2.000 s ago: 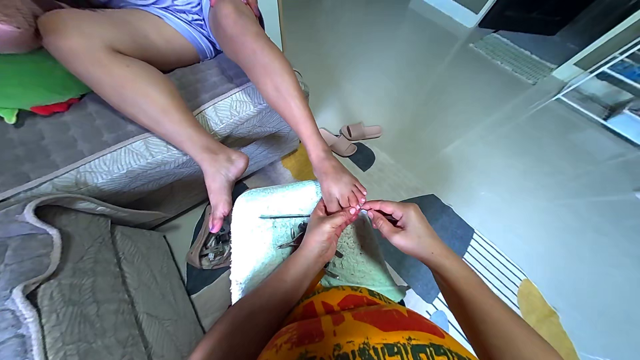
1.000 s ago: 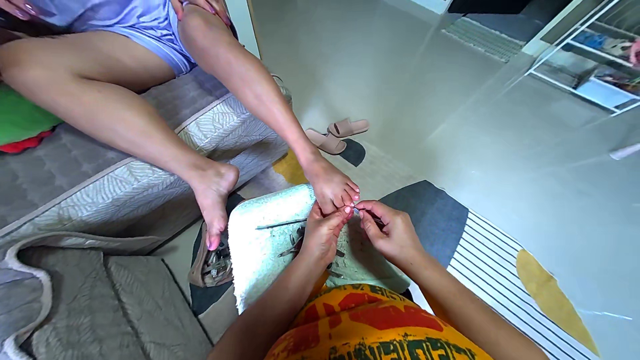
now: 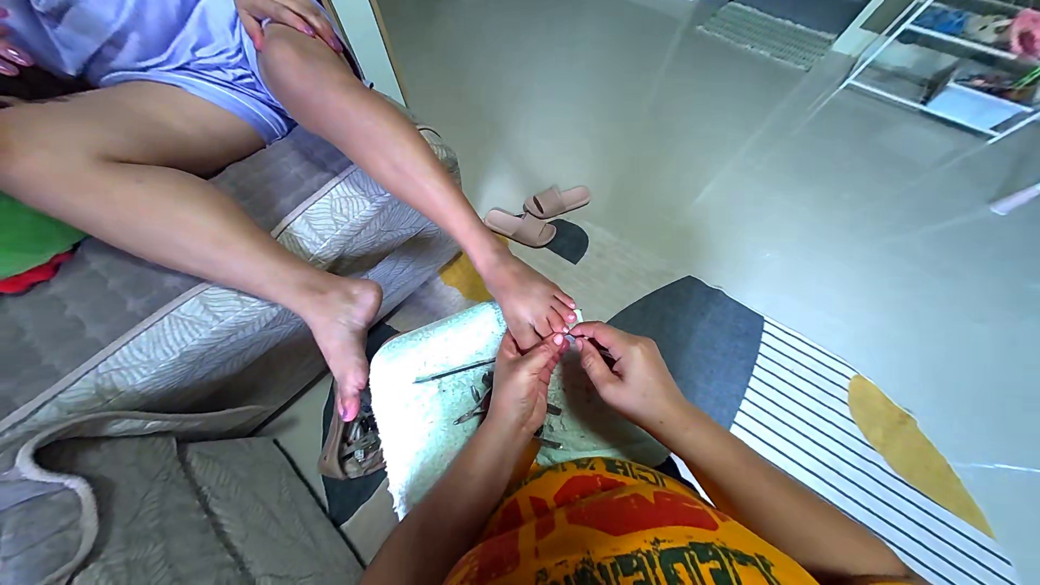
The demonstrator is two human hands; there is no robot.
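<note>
Another person's foot (image 3: 532,301) rests on a pale green towel (image 3: 431,406) over a support in front of me. My left hand (image 3: 524,378) grips the toes of that foot from the near side. Just right of it, my right hand (image 3: 630,366) pinches a small, slim tool (image 3: 578,337) at the toes; its kind is too small to tell. A thin metal tool (image 3: 455,370) lies on the towel to the left. Several metal nail tools (image 3: 479,406) lie partly hidden behind my left hand and forearm.
The person sits on a grey quilted mattress (image 3: 162,333), with the other foot (image 3: 345,341) hanging left of the towel. Below that foot is a container of tools (image 3: 357,443). Beige slippers (image 3: 522,227) lie beyond, a patterned rug (image 3: 699,349) at right, and a white rack (image 3: 934,106) far right.
The seated person's hand now shows on the raised knee, where two seconds ago it was mostly out of view. My hands stay at the toes.
</note>
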